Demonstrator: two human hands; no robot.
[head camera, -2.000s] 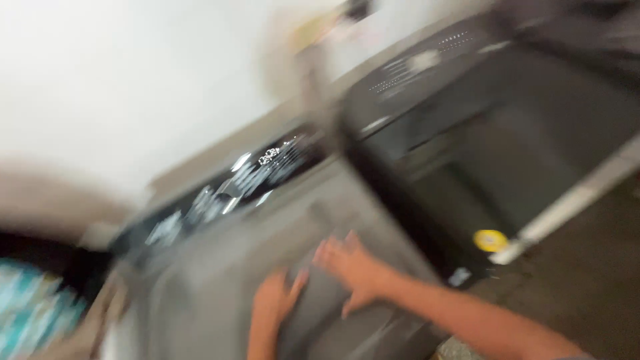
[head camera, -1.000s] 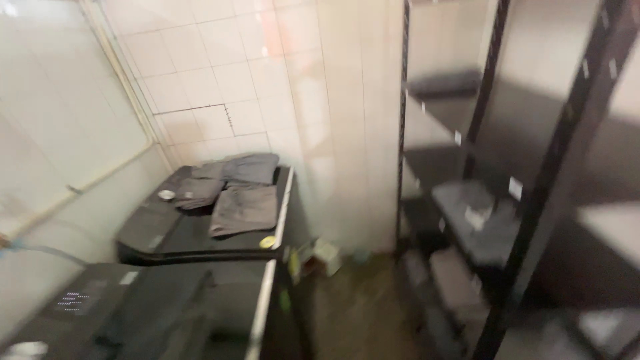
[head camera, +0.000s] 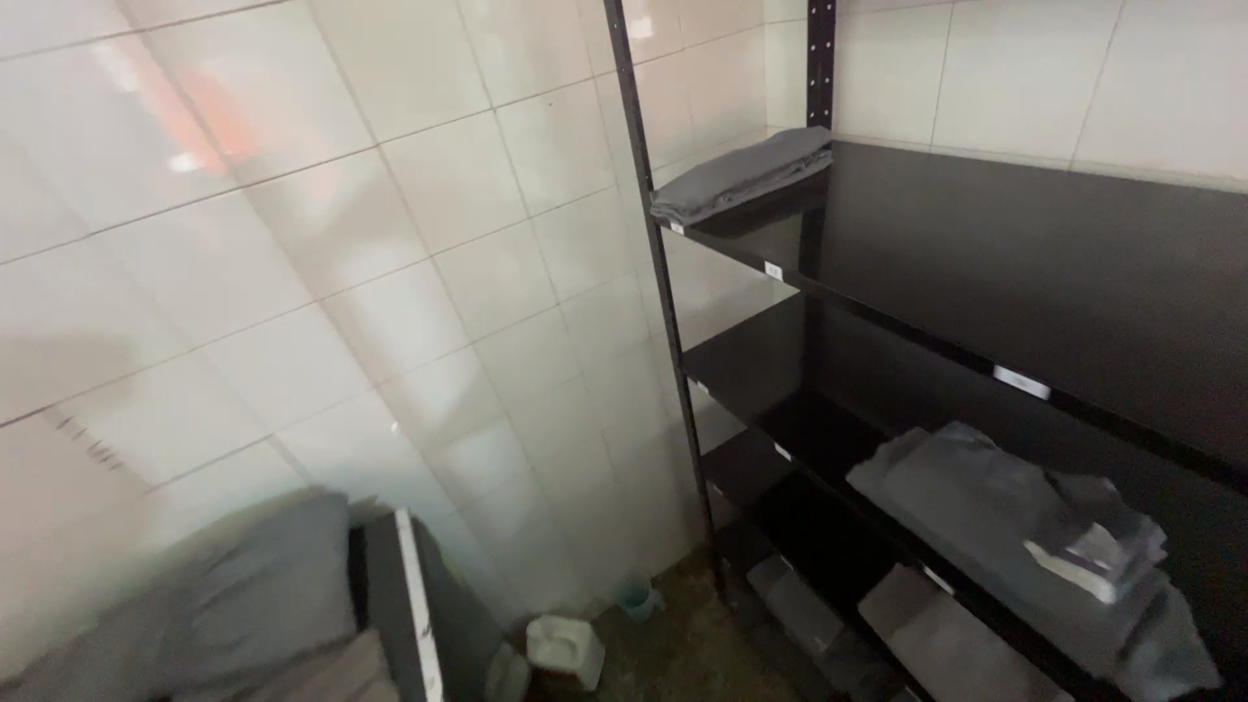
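Neither my left hand nor my right hand shows in the head view at this moment. At the lower left, grey folded garments (head camera: 273, 575) lie in a heap on a dark machine with a pale edge strip (head camera: 419, 604). On the right stands a black metal shelving unit (head camera: 1033, 224). A folded grey cloth (head camera: 746, 175) rests at the left end of its upper shelf. Lower down, a larger grey garment (head camera: 985, 517) lies spread on a shelf with a small pale item (head camera: 1082, 561) on top. More folded cloths (head camera: 955, 634) sit on the shelves below.
A white plastic jug (head camera: 565, 648) and a small bluish container (head camera: 639, 598) stand on the floor (head camera: 682, 624) in the corner. White tiled wall (head camera: 439, 244) runs behind the machine and shelves. Small labels are fixed along the shelf edges.
Both hands, over a machine's top two seconds ago, are out of view. The view has swung right, toward the corner and shelving.
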